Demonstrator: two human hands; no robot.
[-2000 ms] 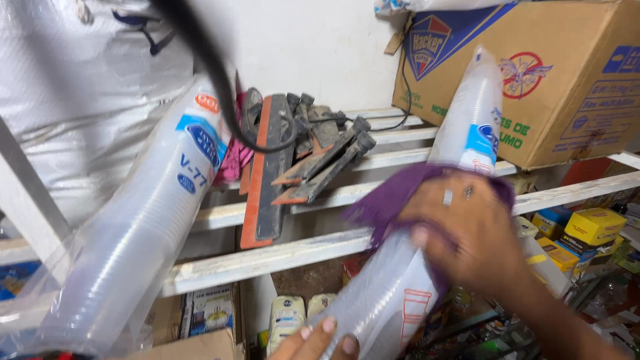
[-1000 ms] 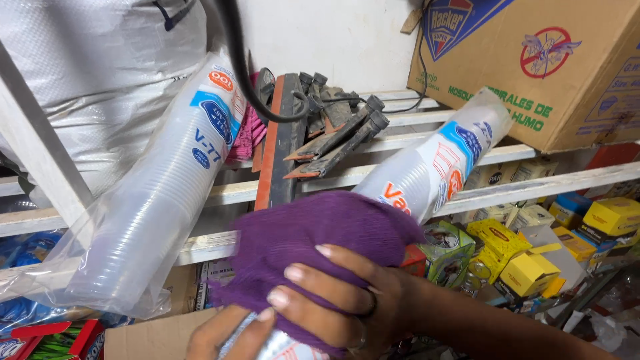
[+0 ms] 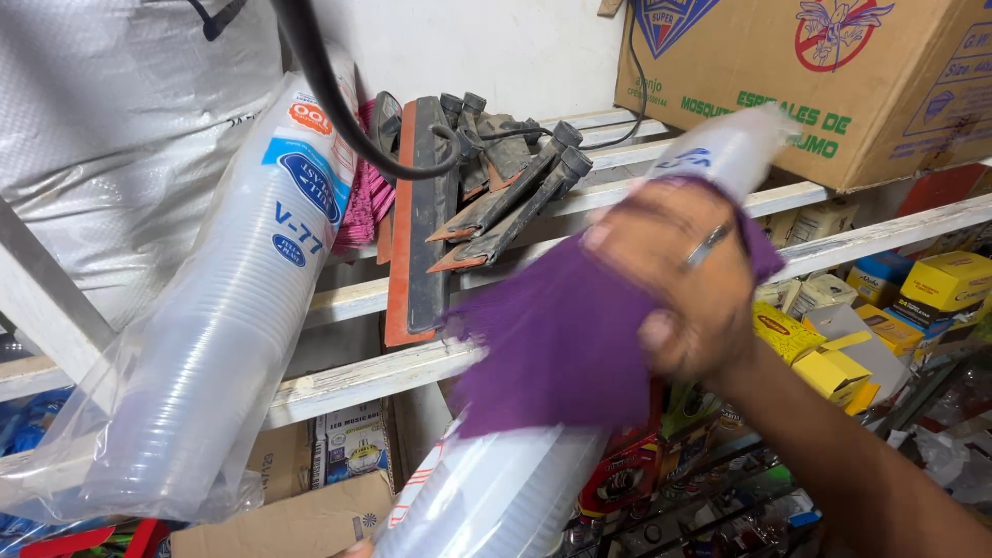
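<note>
My right hand [image 3: 674, 271] is closed over a purple cloth [image 3: 558, 333], pressed around the upper part of a wrapped sleeve of clear plastic cups [image 3: 511, 488]. The sleeve slants from the bottom centre toward the upper right, over the white slatted shelf [image 3: 387, 380]. Of my left hand [image 3: 358, 550] only a fingertip shows at the bottom edge, by the sleeve's lower end; its grip is hidden. Another bagged sleeve of clear cups [image 3: 209, 333] leans on the slats at left. Between the sleeves lie dark squeegee-like blades with orange-red edges [image 3: 426, 225].
A large cardboard box [image 3: 775, 85] stands at the upper right. White woven sacks [image 3: 116, 116] fill the upper left. A black cable [image 3: 333, 101] hangs in front. Small yellow boxes [image 3: 945, 279] and other packaged goods sit below the slats at right; an opened carton [image 3: 287, 519] is below.
The cloth and my right hand have moved from the sleeve's lower end, one second ago, up toward its far end. My left hand has mostly left the view at the bottom.
</note>
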